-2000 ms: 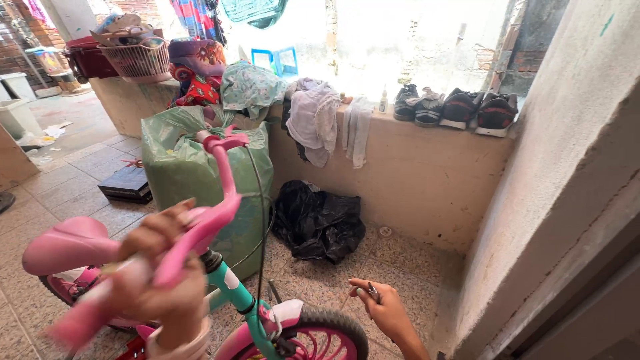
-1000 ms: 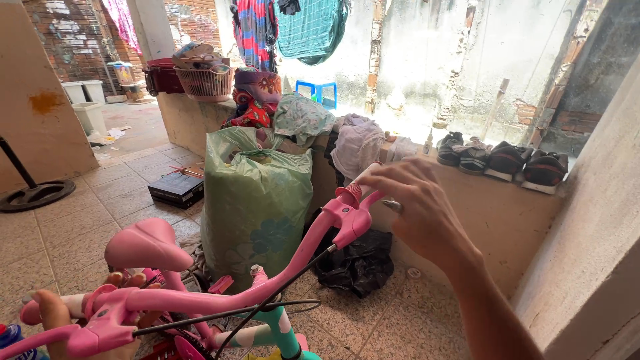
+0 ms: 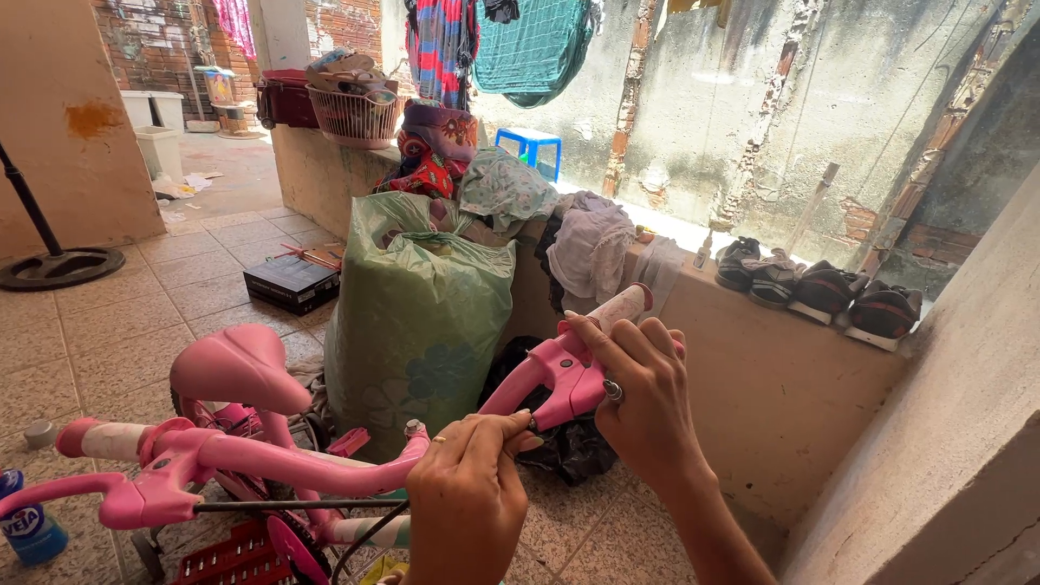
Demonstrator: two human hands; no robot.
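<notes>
A pink child's bicycle handlebar [image 3: 292, 463] spans the lower view, with a pink brake lever and housing [image 3: 561, 378] at its right end and another at its left. My right hand [image 3: 646, 390], wearing a ring, grips the right brake lever beside the white and pink handlebar grip [image 3: 617, 309]. My left hand [image 3: 471, 491] pinches the cable end of that housing between thumb and fingers. A black brake cable [image 3: 366, 532] runs below the bar and passes behind my left hand. The pink saddle [image 3: 240, 370] is at the left.
Behind the bicycle stand a full green plastic bag [image 3: 418, 325] and a black plastic bag [image 3: 569, 447]. Shoes [image 3: 821, 288] and clothes [image 3: 589, 244] lie on the low wall. On the floor are a black box [image 3: 292, 280], a red socket set [image 3: 231, 561] and a blue Veja bottle [image 3: 32, 528].
My left hand has moved from the left end of the handlebar to the right brake housing. My right hand, away from the bar two seconds ago, is on the right lever.
</notes>
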